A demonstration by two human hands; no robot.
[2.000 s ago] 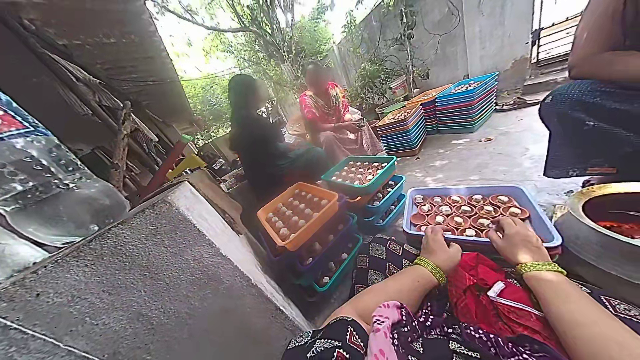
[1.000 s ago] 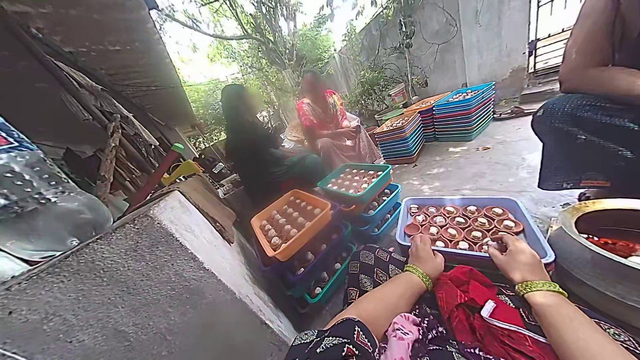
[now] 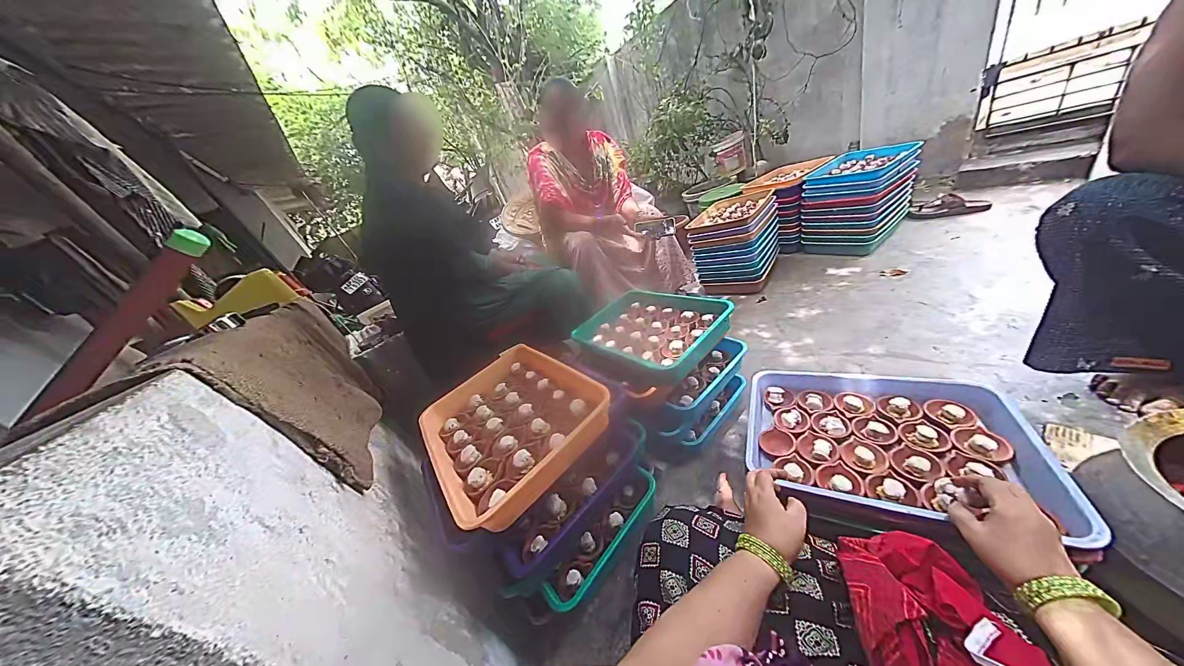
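A light blue plastic tray point(image 3: 1045, 435) in front of me holds rows of small reddish-brown clay cups point(image 3: 874, 430), most with a whitish lump in them. One cup point(image 3: 775, 442) at the tray's left side looks without a lump. My left hand point(image 3: 775, 511) rests at the tray's near left edge, fingers curled by the rim; whether it grips the rim is unclear. Over the near right cups is my right hand point(image 3: 1008, 527), its fingertips at a whitish lump point(image 3: 945, 495) in a cup. Both wrists wear green bangles.
Left of my lap stand stacked trays of filled cups, topped by an orange tray point(image 3: 592, 416) and a green tray point(image 3: 726, 324). More tray stacks point(image 3: 856, 208) stand by the wall. Two people sit beyond; another sits at right beside a metal pot point(image 3: 1133, 462). A concrete ledge point(image 3: 203, 527) is at left.
My right hand has moved from the tray's middle toward its near right part. My left hand has shifted left along the near edge. The view has turned slightly.
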